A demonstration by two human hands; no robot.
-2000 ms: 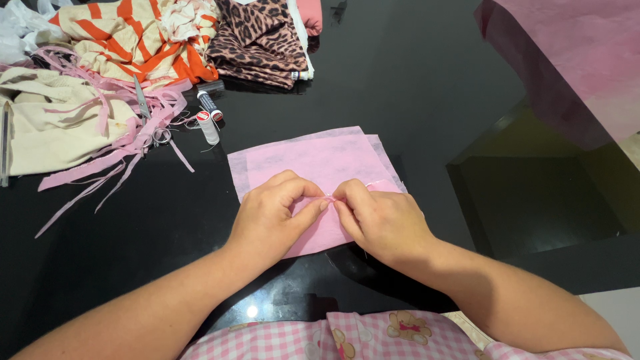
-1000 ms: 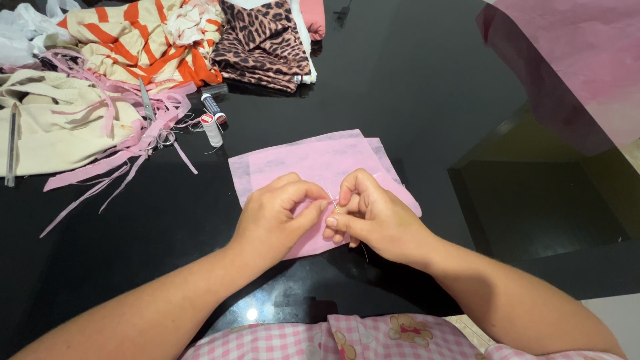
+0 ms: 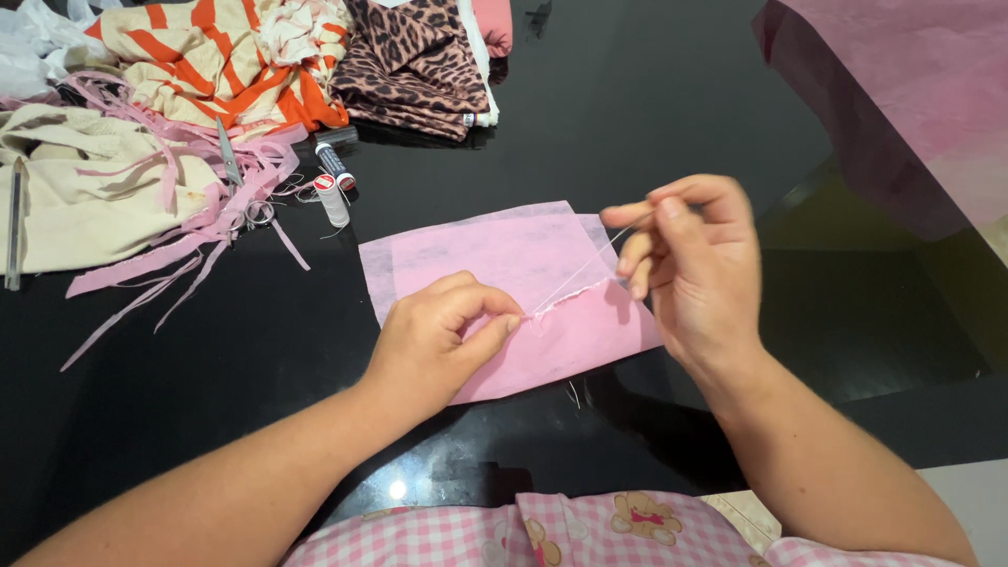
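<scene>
A piece of thin pink fabric (image 3: 488,244) lies layered on the glossy black table, with a row of white stitches (image 3: 575,294) along a folded edge. My left hand (image 3: 445,339) pinches that edge between thumb and forefinger at the left end of the stitches. Up and to the right, my right hand (image 3: 701,260) is raised off the fabric, its thumb and forefinger closed on a white thread (image 3: 583,268) that runs taut down to the pinched spot. Whether a needle is between those fingertips cannot be told. A loose thread end (image 3: 575,394) shows at the fabric's lower edge.
Scissors (image 3: 228,153) lie among pink fabric strips (image 3: 189,236) at the left, beside a white thread spool (image 3: 332,203) and a dark spool (image 3: 335,164). Cream cloth (image 3: 94,213), orange-striped cloth (image 3: 213,63) and folded leopard-print cloth (image 3: 417,63) are behind. Pink sheet material (image 3: 906,87) covers the right corner.
My right hand has moved up and right, away from my left hand, drawing the thread out straight. My left hand still pinches the fabric in about the same place.
</scene>
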